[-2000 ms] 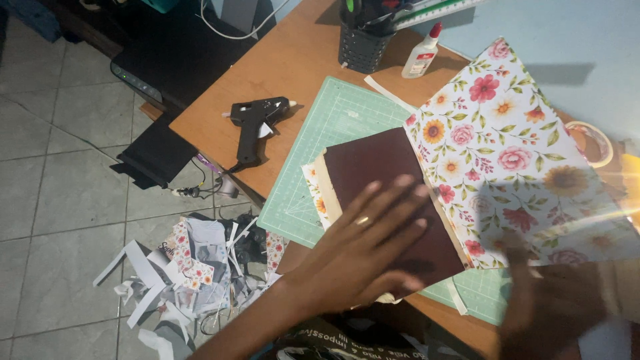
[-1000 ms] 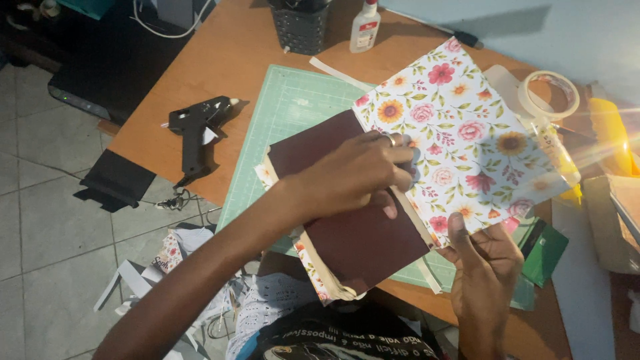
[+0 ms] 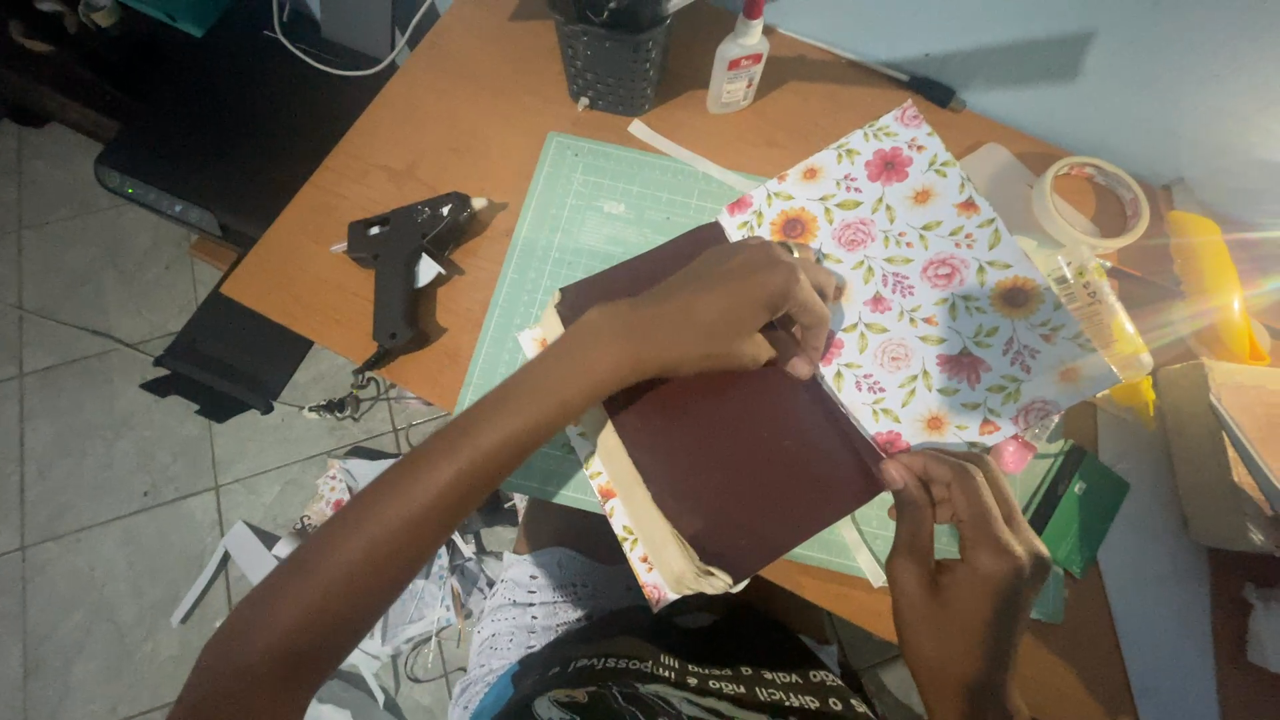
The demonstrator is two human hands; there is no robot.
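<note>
A thick book with a dark maroon page or endpaper uppermost lies on a green cutting mat. Its floral cover, white with pink and orange flowers, is spread out to the right. Bent fingers of my left hand rest at the fold between the maroon sheet and the floral cover; what they touch is partly hidden. My right hand pinches the lower end of that same fold between thumb and forefinger. More floral covering shows beneath the book's cream page edges.
A black hot glue gun lies left of the mat. Behind stand a dark pen basket and a white glue bottle. Masking tape, a green card and a yellow object are at right. Paper scraps lie on the floor.
My left hand, flat over the maroon sheet two seconds ago, is now bent at the fold. My right hand has come to the fold's lower end, where it pinches.
</note>
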